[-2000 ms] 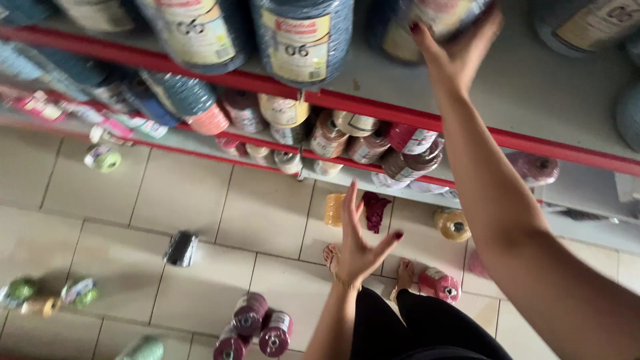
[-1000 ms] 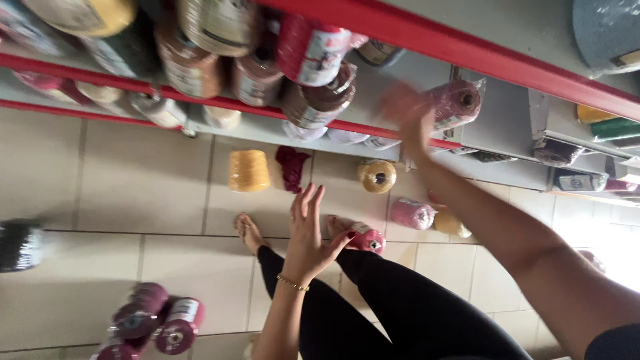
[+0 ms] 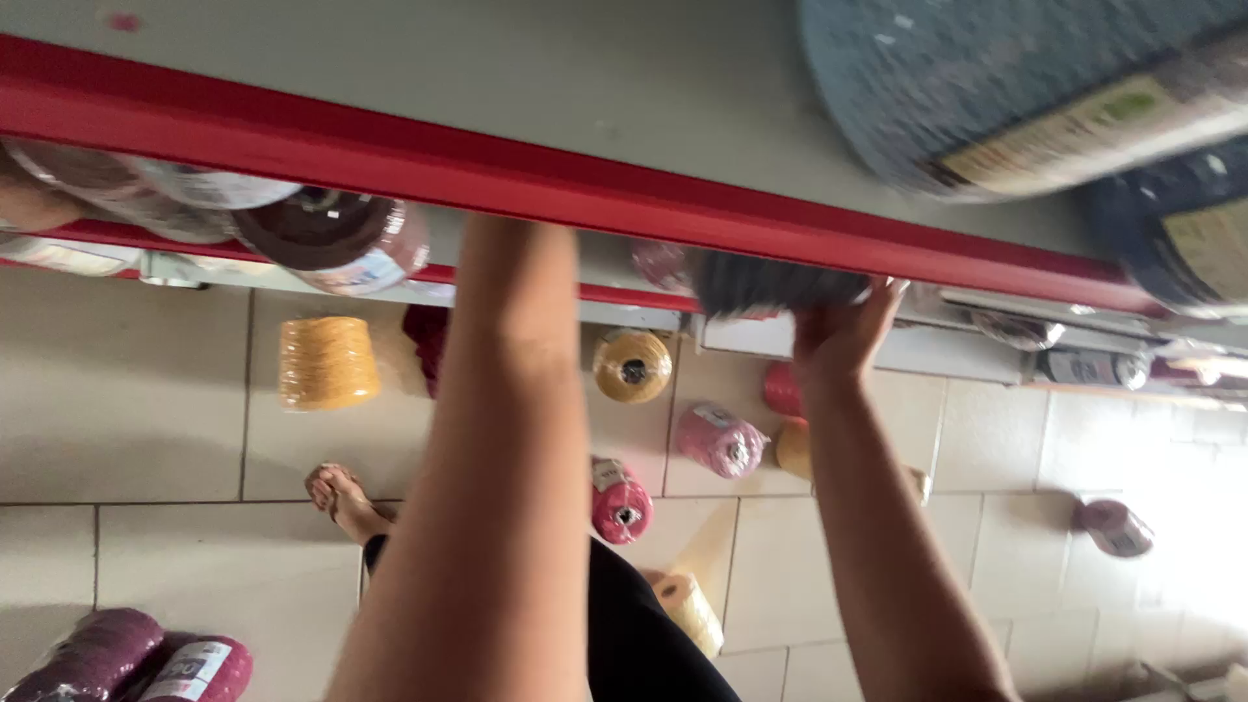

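Note:
My right hand (image 3: 850, 327) grips the end of a dark navy wrapped yarn cone (image 3: 775, 285) under the red edge of the upper shelf (image 3: 624, 210). My left forearm reaches up beneath that same edge, and the hand at its end is hidden by the shelf. To the left of this forearm, a dark brown yarn cone (image 3: 331, 234) in clear wrap lies on the lower shelf. Part of a pinkish wrapped cone (image 3: 663, 263) shows between my two arms.
Large blue-grey yarn cones (image 3: 975, 97) stand on the upper shelf. On the tiled floor lie a yellow cone (image 3: 329, 363), a gold cone (image 3: 632, 366), a pink cone (image 3: 721, 439), a crimson cone (image 3: 621, 502), a cream cone (image 3: 687, 609) and purple cones (image 3: 97, 653) near my feet.
My left hand has gone from in front of the shelves to under the upper shelf. My right hand, blurred near a pinkish cone a second ago, is now on a dark cone.

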